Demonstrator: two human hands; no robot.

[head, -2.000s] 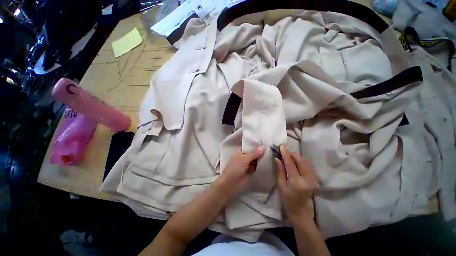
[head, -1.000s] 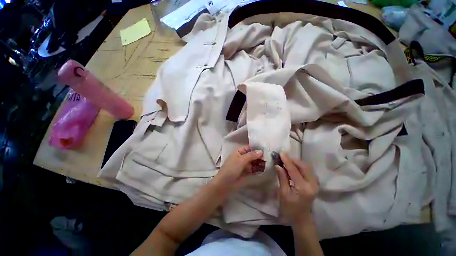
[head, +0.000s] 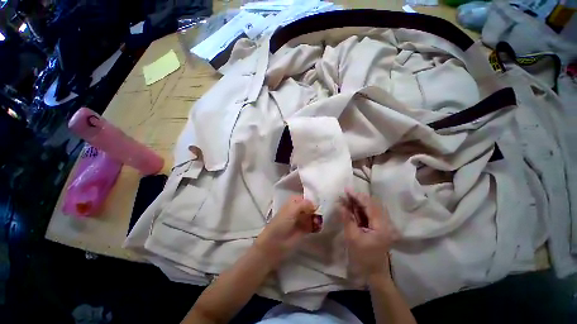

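A cream jacket [head: 247, 145] lies heaped on the table, with dark contrast bands [head: 373, 19] along its far edge. A flat cream strip [head: 324, 155] of it stands up in front of me. My left hand [head: 296, 218] pinches the strip's near left edge; something dark red shows at its fingers. My right hand [head: 367, 224] is blurred, beside the strip's right edge. Something dark shows between its fingers, but I cannot tell its shape.
A pink bottle [head: 117, 142], a pink plastic bag [head: 92, 183] and a black flat object [head: 147, 199] lie left on the wooden table [head: 130, 104]. A yellow note [head: 161, 67] lies behind them. Another cream garment [head: 538, 139] with a patterned collar band is at right. Papers lie at the back.
The strip has bent and its near end has shifted towards me. Both hands have moved slightly nearer to me. The right hand has turned, and the dark tool at its fingertips no longer shows clearly.
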